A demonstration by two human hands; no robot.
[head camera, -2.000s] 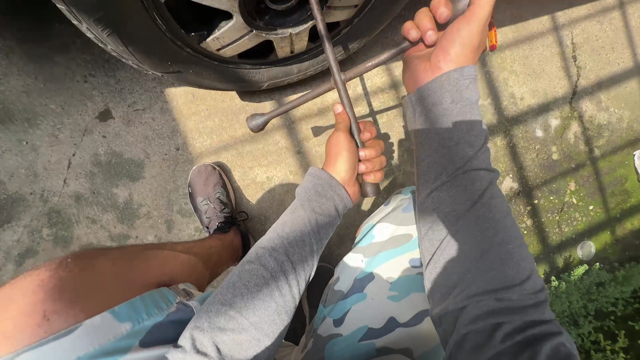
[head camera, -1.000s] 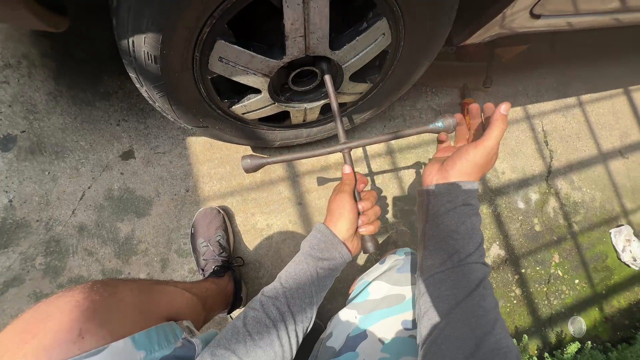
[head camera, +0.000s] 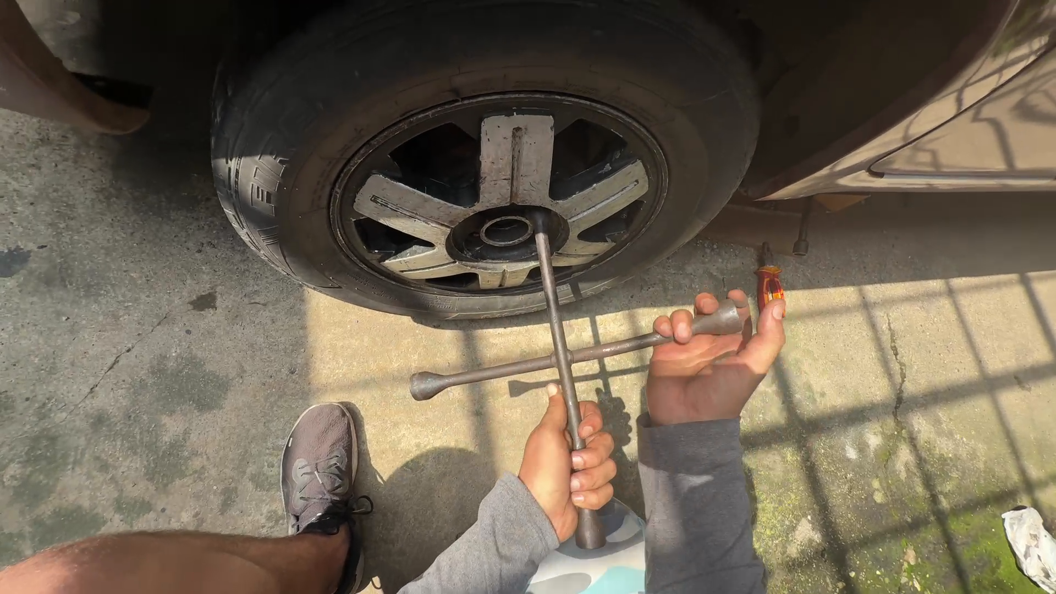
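A four-way lug wrench (head camera: 563, 360) reaches from the middle of a car wheel (head camera: 516, 157) toward me, its far end inside the hub recess beside the round centre bore. My left hand (head camera: 569, 462) is closed around the shaft near its lower socket. To the right, my right hand (head camera: 714, 355) is palm up with curled fingers at the socket end of the cross arm; the fingers touch the arm behind it, and the palm is not wrapped round it. The cross arm's other socket points left over the concrete. The wheel's tyre (head camera: 289, 206) rests on the ground.
A screwdriver with a red and yellow handle (head camera: 770, 285) lies just beyond my right hand. Behind it, a metal rod (head camera: 803, 235) shows under the car body (head camera: 949, 157). My shoe (head camera: 320, 466) is at lower left. A crumpled white wrapper (head camera: 1030, 544) lies at lower right.
The view has tilted up to show the whole wheel. The wrench's cross arm has turned between frames, with my right hand at its right end throughout. My left hand still grips the shaft.
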